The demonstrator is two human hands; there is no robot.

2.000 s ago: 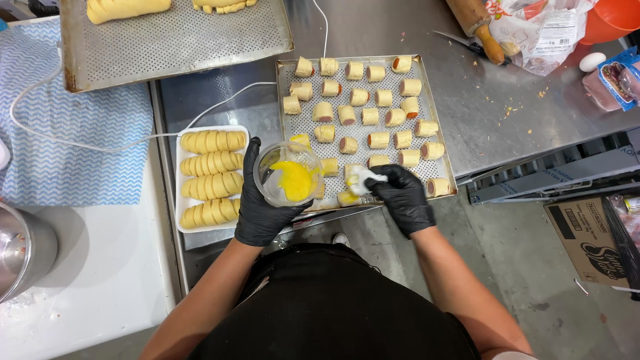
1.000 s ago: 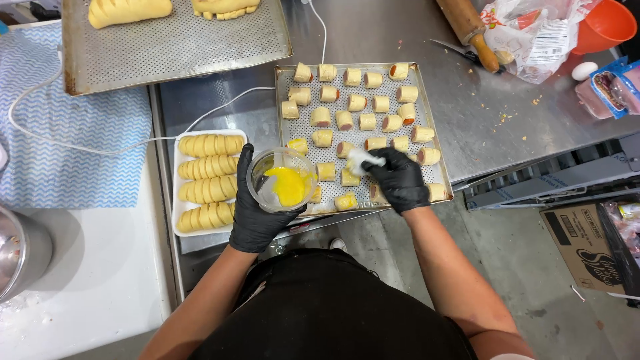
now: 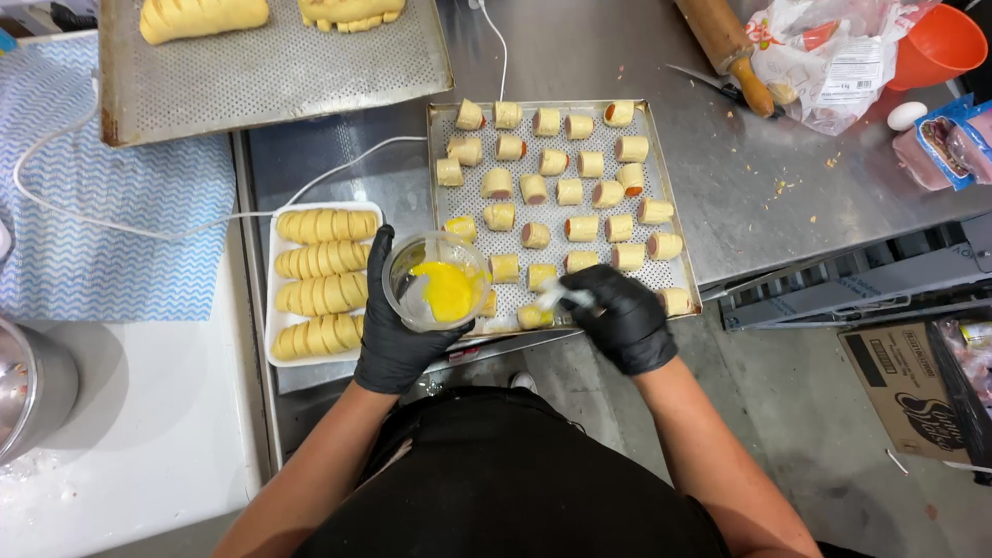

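My left hand (image 3: 399, 341), in a black glove, holds a clear plastic cup (image 3: 403, 298) with yellow liquid, probably egg wash, over the lower left corner of a perforated metal tray (image 3: 558, 209). Rows of small dough-wrapped sausage pieces (image 3: 570, 191) cover that tray; some near the cup look yellow and glossy. My right hand (image 3: 620, 318), also gloved in black, grips a blurred whitish thing (image 3: 559, 297), perhaps a wad or brush, at the tray's lower edge, close to a yellow-coated piece (image 3: 535, 315). Left of the cup, a white foam tray (image 3: 273, 310) carries several ridged dough rolls (image 3: 322, 296).
Another perforated tray (image 3: 271, 81) with larger loaves lies upper left, over a blue-and-white cloth (image 3: 147, 209). A white cable (image 3: 356, 159) crosses the worktop. At upper right are a rolling pin (image 3: 717, 39), a knife (image 3: 705, 77), an egg (image 3: 907, 116) and an orange bowl (image 3: 942, 46). A steel pot (image 3: 31, 387) stands left.
My right hand has moved down from its position one second ago, with the whitish thing still in it, nearer the tray's lower edge. My left hand keeps the cup in about the same place.
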